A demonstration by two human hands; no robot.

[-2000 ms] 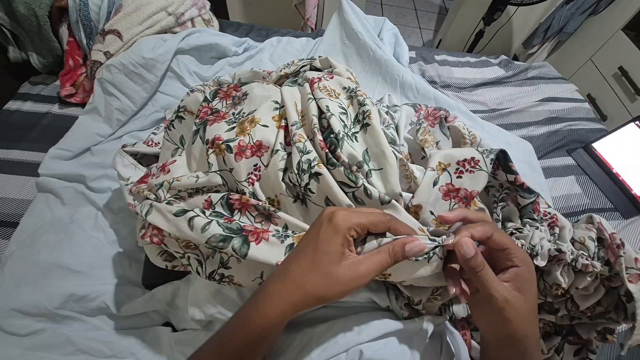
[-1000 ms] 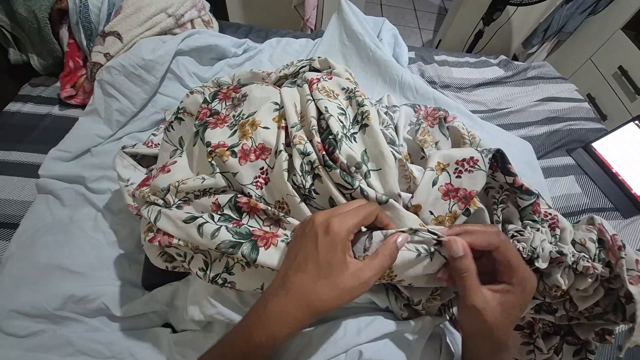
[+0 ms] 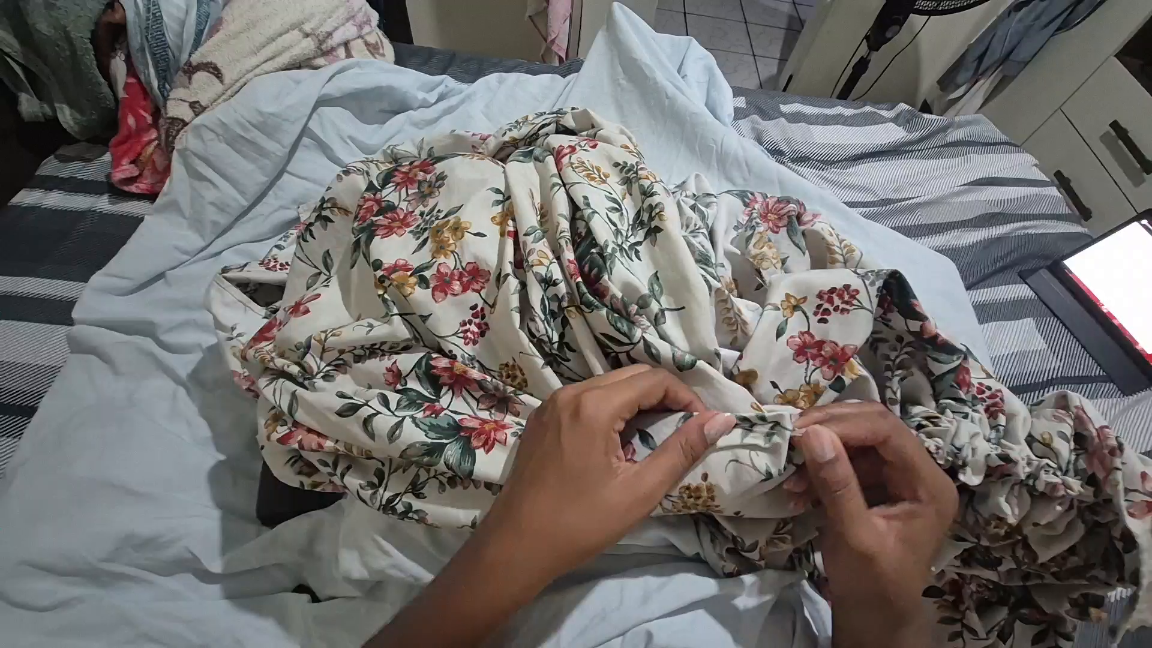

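A cream fabric with red, yellow and green floral print [image 3: 432, 234] lies in loose folds across the middle of the view. My left hand [image 3: 603, 450] pinches a folded edge of it between thumb and fingers. Close by on the right, my right hand [image 3: 864, 486] grips the same edge between thumb and forefinger, so a short stretch of fold runs between the two hands. Gathered, ruffled parts of the fabric bunch up at the right. Whether a needle or pin is between the right fingertips cannot be told.
Under the fabric spreads a light blue sheet [image 3: 135, 360] over a striped bedcover [image 3: 900, 153]. Towels and cloths [image 3: 270, 45] are heaped at the upper left. A tablet-like device with a lit screen [image 3: 1116, 279] rests at the right edge, near white drawers [image 3: 1080, 144]. A dark object [image 3: 292, 495] shows partly beneath the fabric.
Both hands keep hold of the folded edge, with small shifts of the fingers. My right fingers have closed in around the edge since two seconds ago.
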